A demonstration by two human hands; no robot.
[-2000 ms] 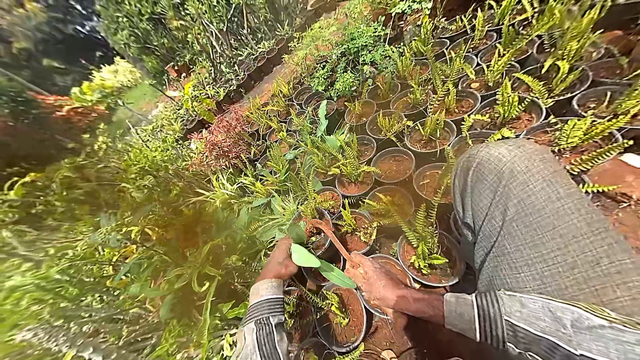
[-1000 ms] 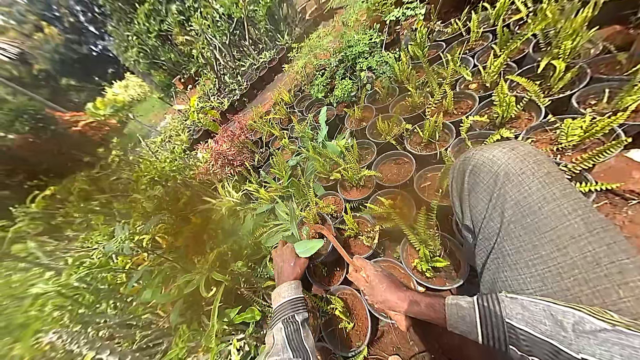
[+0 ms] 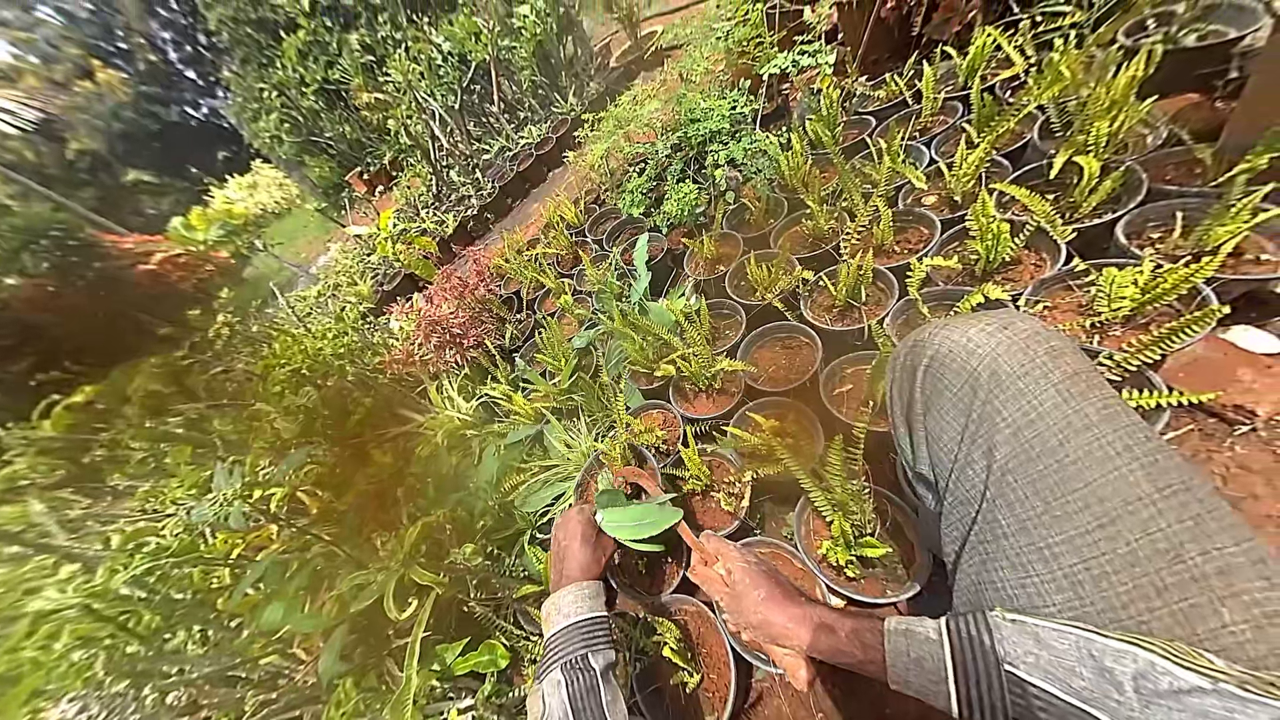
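Observation:
My left hand (image 3: 580, 548) is at the left side of a soil-filled plastic pot, beside a broad green leaf (image 3: 640, 520); the leaf partly hides what its fingers touch. My right hand (image 3: 750, 590) grips a thin brown handle-like tool (image 3: 690, 537), whose curved end reaches over the pot (image 3: 648, 570) behind the leaf. Just right of the tool stands a pot with a small fern (image 3: 712, 495). A larger potted fern (image 3: 845, 530) stands between my right hand and my knee. Below my hands is another pot of red soil with a fern sprig (image 3: 680, 650).
Rows of black plastic pots with ferns (image 3: 990, 250) fill the ground ahead and to the right. Dense green plants (image 3: 250, 560) crowd the left side, with a red-leaved shrub (image 3: 450, 315) beyond. My bent knee (image 3: 1000, 400) is at the right, near bare red soil (image 3: 1220, 420).
Two seconds ago two broad leaves spread by my left hand; now the leaves lie closer together over the pot. My left hand has shifted slightly to the right. My right hand still grips the tool.

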